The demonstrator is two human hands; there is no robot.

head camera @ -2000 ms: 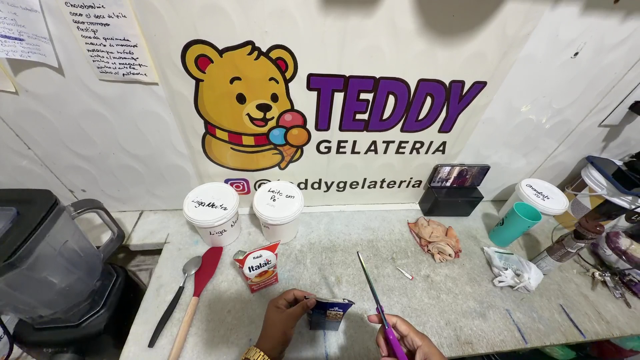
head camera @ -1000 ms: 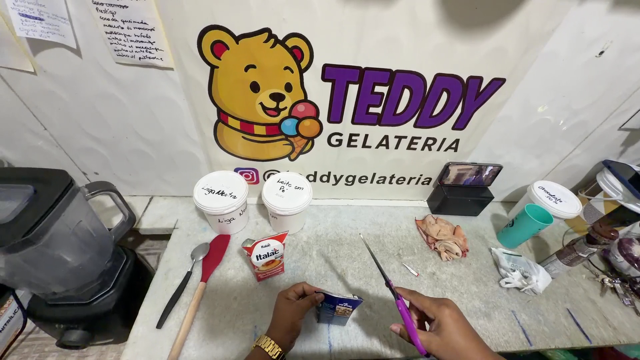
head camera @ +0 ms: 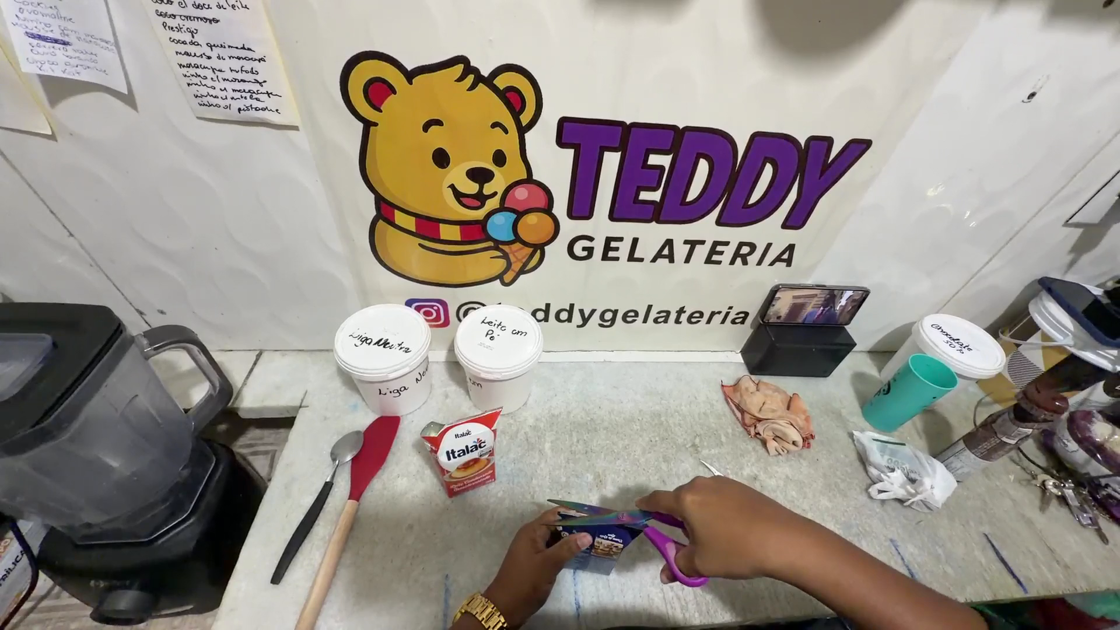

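My left hand [head camera: 535, 569], with a gold-coloured watch on the wrist, grips a small dark blue carton [head camera: 595, 549] near the front of the counter. The fingers of my right hand [head camera: 713, 529] are in the purple handles of a pair of scissors [head camera: 643, 518]. The scissor blades point left and lie across the top of the carton, slightly apart. Whether they are cutting into it cannot be told. Behind and to the left stands a red and white Italac carton [head camera: 470, 455], its top pointed at one corner.
A black-handled spoon [head camera: 317, 507] and red spatula [head camera: 360, 477] lie left, beside a blender [head camera: 105, 472]. Two white tubs [head camera: 385, 376] stand behind. Rightward are a phone [head camera: 815, 306] on a black box, a crumpled cloth [head camera: 770, 416], a teal cup [head camera: 910, 394], a plastic bag [head camera: 906, 472] and a bottle [head camera: 1002, 433].
My right hand has moved left with the scissors, and the blades, which pointed up beside the blue carton, now lie over its top. My left hand still holds the carton.
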